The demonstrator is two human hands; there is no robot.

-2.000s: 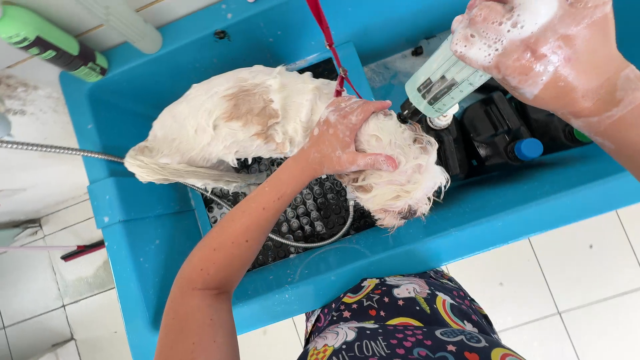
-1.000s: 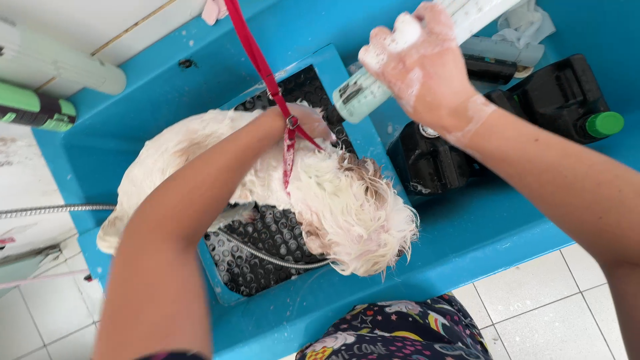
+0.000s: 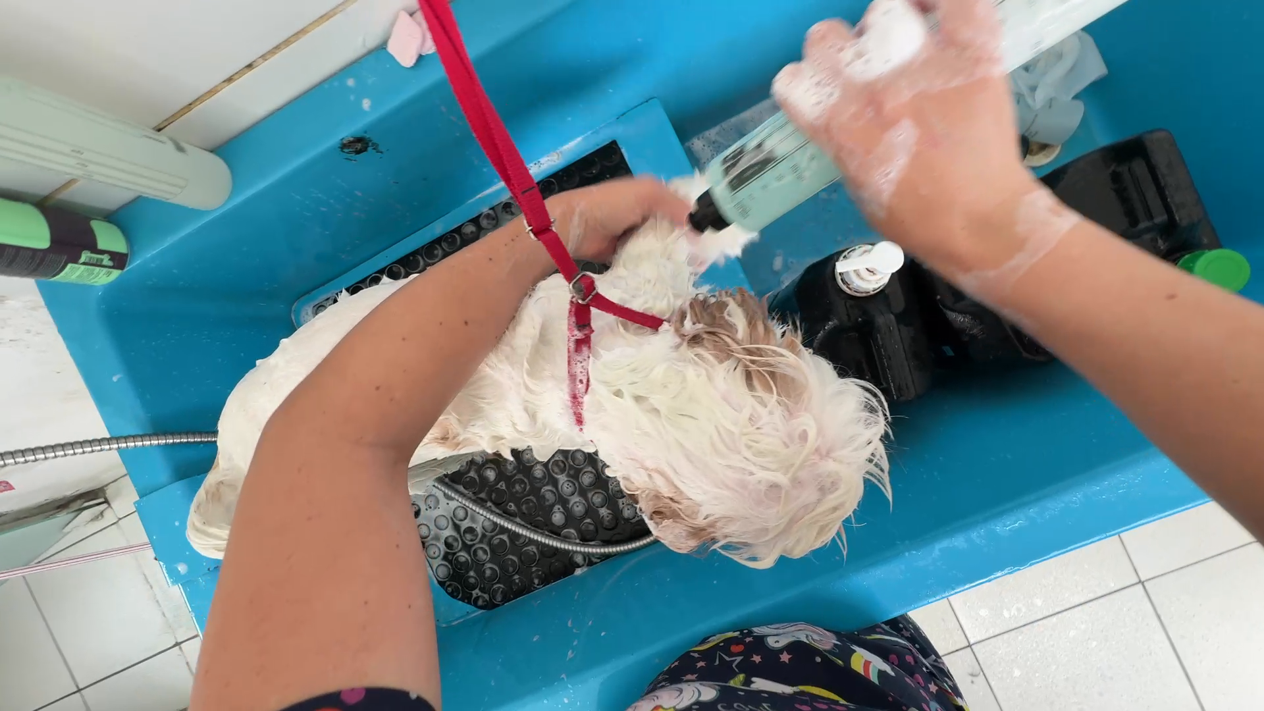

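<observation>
A wet white dog (image 3: 731, 434) with tan ears stands on a black studded rubber mat (image 3: 533, 494) in a blue tub. Around its neck is a red leash (image 3: 494, 128) with metal rings, running up out of view. My left hand (image 3: 617, 212) reaches over the dog's back and holds its raised front paw (image 3: 711, 237) on the far side. My right hand (image 3: 918, 128), covered in suds, grips a translucent green bottle (image 3: 780, 173), tilted with its black nozzle at that paw. The fingertips of my left hand are partly hidden.
Black jugs stand at the right in the tub, one with a white pump (image 3: 869, 265), another with a green cap (image 3: 1215, 269). A metal shower hose (image 3: 109, 444) crosses the left rim and lies under the dog. Bottles (image 3: 109, 138) rest at the upper left, near the blue tub rim (image 3: 1037, 563).
My left hand has moved from the dog's head and neck to its far side and now holds a paw. The bottle in my right hand has come to that paw.
</observation>
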